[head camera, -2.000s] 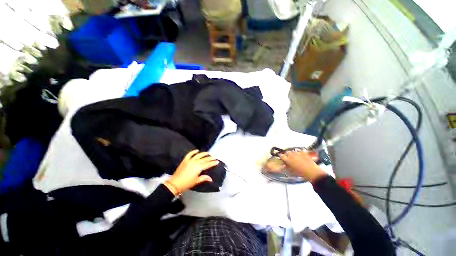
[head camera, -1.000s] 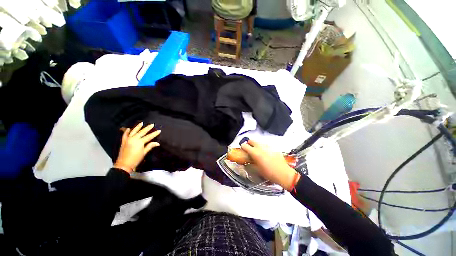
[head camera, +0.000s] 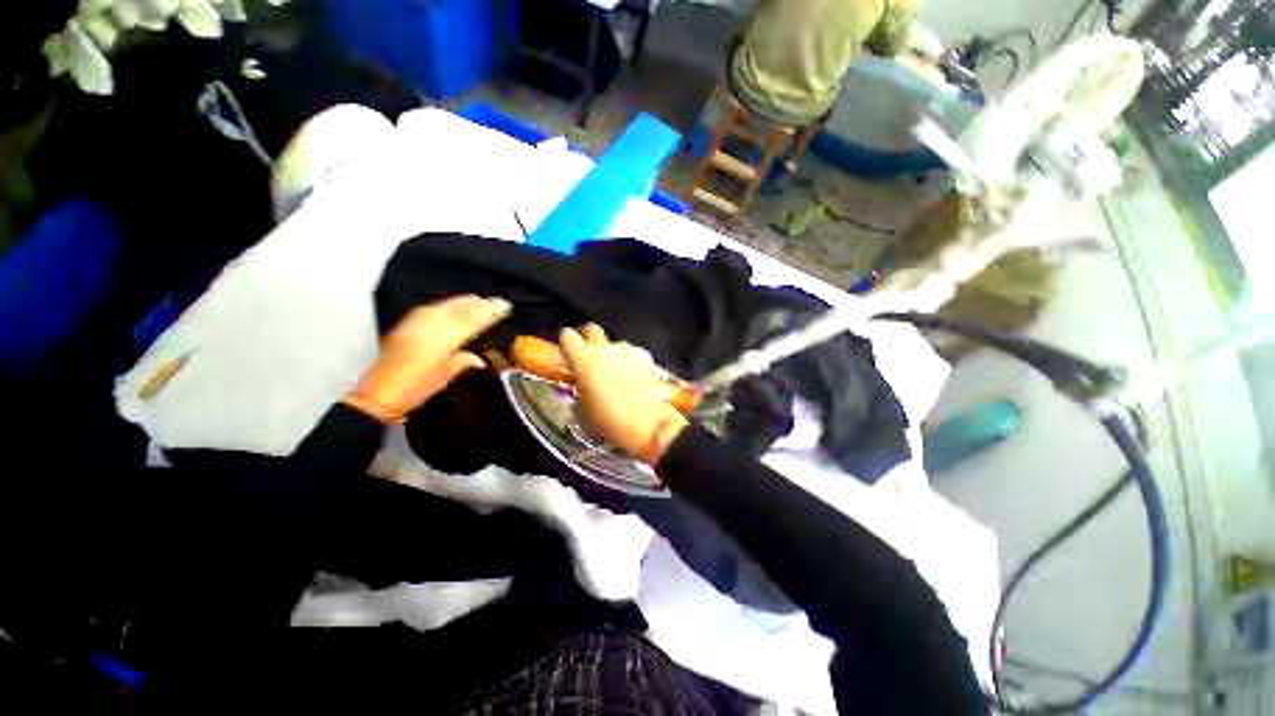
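The black garment [head camera: 629, 301] lies bunched across the middle of the white table cover [head camera: 301, 301]. My right hand [head camera: 618, 392] is closed around the orange-brown handle of the steam iron [head camera: 580, 445]. The iron's silver soleplate rests on the black garment, its rounded tip pointing up and left. My left hand [head camera: 427, 357] lies on the garment just left of the iron, fingers extended and pointing toward its tip. The cloth under the iron is hidden.
A bright blue bar [head camera: 608, 182] stands behind the garment. A round cream padded lump [head camera: 333, 151] is at the far left corner. A hose [head camera: 1154, 518] loops at right. A person [head camera: 818, 56] sits on a wooden stool beyond the table. Dark cloth lies at near left.
The iron in my right hand has moved left from beside the garment onto its left part. My left hand still lies on the cloth, now close to the iron. The view has shifted.
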